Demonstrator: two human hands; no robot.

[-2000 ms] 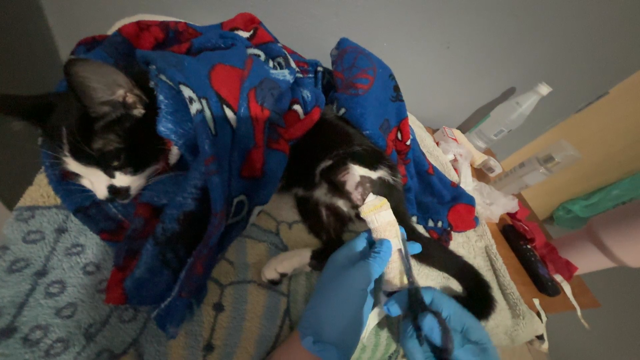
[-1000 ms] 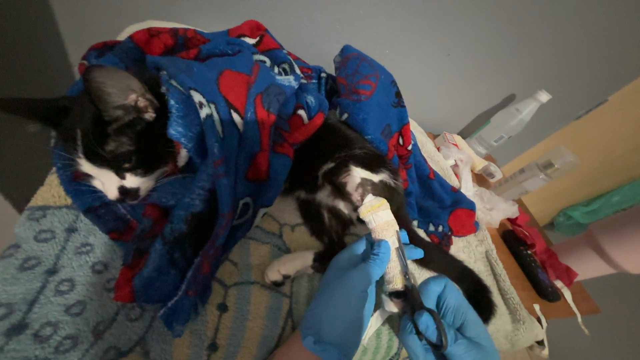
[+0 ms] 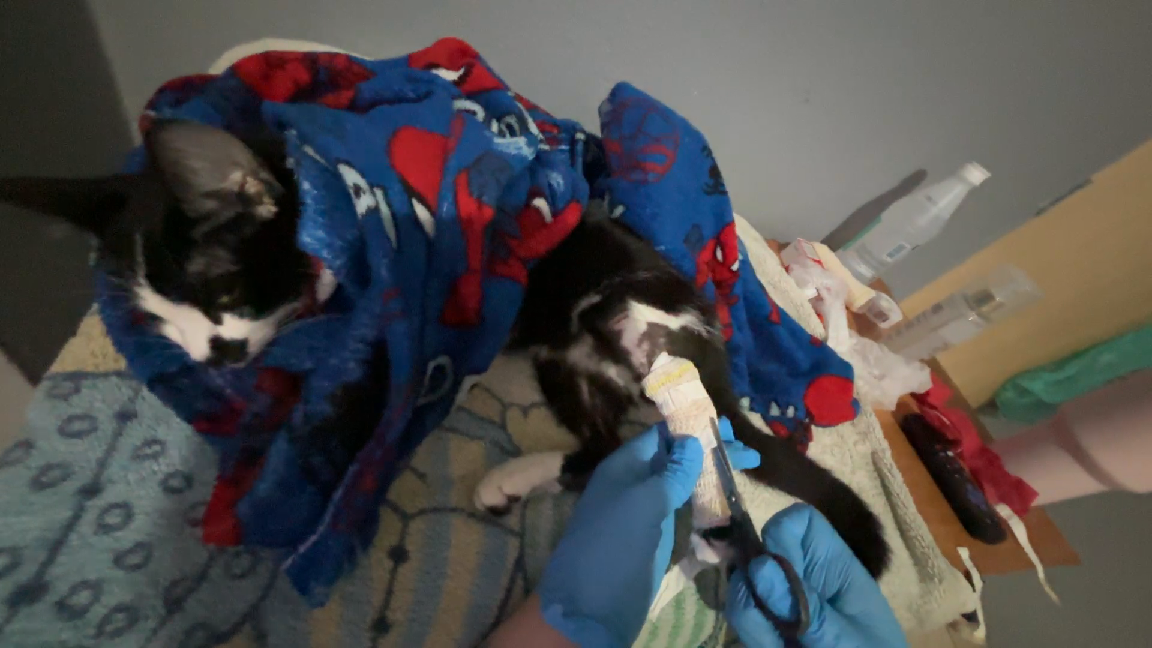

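Note:
A black-and-white cat point(image 3: 594, 378) lies on a patterned towel, its front part wrapped in a blue and red fleece blanket point(image 3: 432, 180). One of its legs is wrapped in a whitish bandage point(image 3: 686, 405) with a yellowish band at the upper end. My left hand point(image 3: 621, 531), in a blue glove, grips the bandaged leg from below. In my right hand point(image 3: 801, 585), also gloved, are black-handled scissors point(image 3: 742, 531); their blades lie lengthwise along the bandage's right side. Whether the blades are under the bandage's edge I cannot tell.
The cat's head point(image 3: 216, 288) is at the left. On the wooden surface point(image 3: 1035, 544) at the right are a white plastic bottle point(image 3: 909, 220), a clear bottle point(image 3: 963, 315), crumpled plastic point(image 3: 886, 364), a dark elongated object point(image 3: 952, 477) and red cloth point(image 3: 976, 441). A grey wall stands behind.
The scissors, blurred in the earliest frame, now lie closer along the bandage. My left hand keeps its hold on the leg. The cat's head has tilted downward slightly.

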